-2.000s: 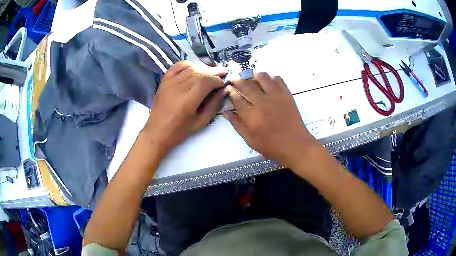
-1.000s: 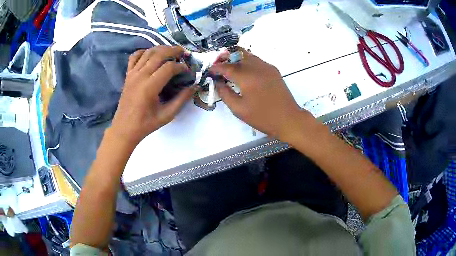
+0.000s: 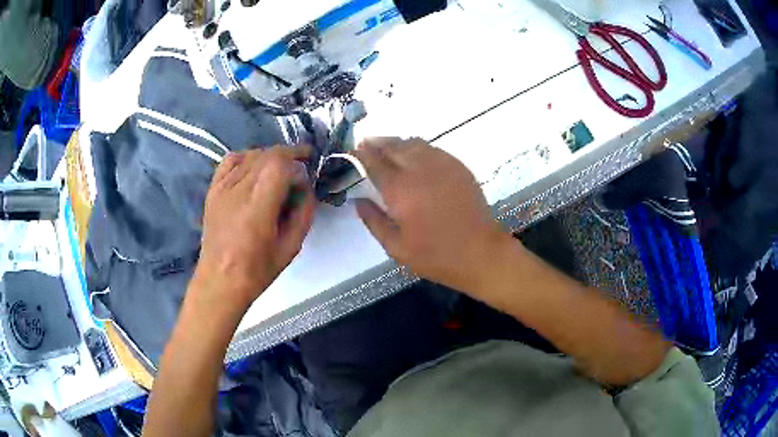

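Note:
The dark grey garment body (image 3: 145, 222) with double white stripes lies on the left of the white machine table, its end running to my hands. My left hand (image 3: 260, 213) pinches the grey cloth below the machine head. My right hand (image 3: 426, 205), slightly blurred, holds a curved white-edged strip (image 3: 348, 162) at the cloth's end, close beside the left hand. The presser foot area (image 3: 337, 94) of the sewing machine is just above my fingers; whether cloth lies under the foot cannot be told.
Red-handled scissors (image 3: 621, 72) and small blue and pink snips (image 3: 680, 41) lie at the table's upper right. A blue lattice crate (image 3: 674, 277) with grey pieces stands below on the right. A neighbouring machine (image 3: 38, 311) is at the left.
Both hands have come away from the needle area toward the table's front, with the cloth end between them. The white edge now shows as an open curve. The view has shifted.

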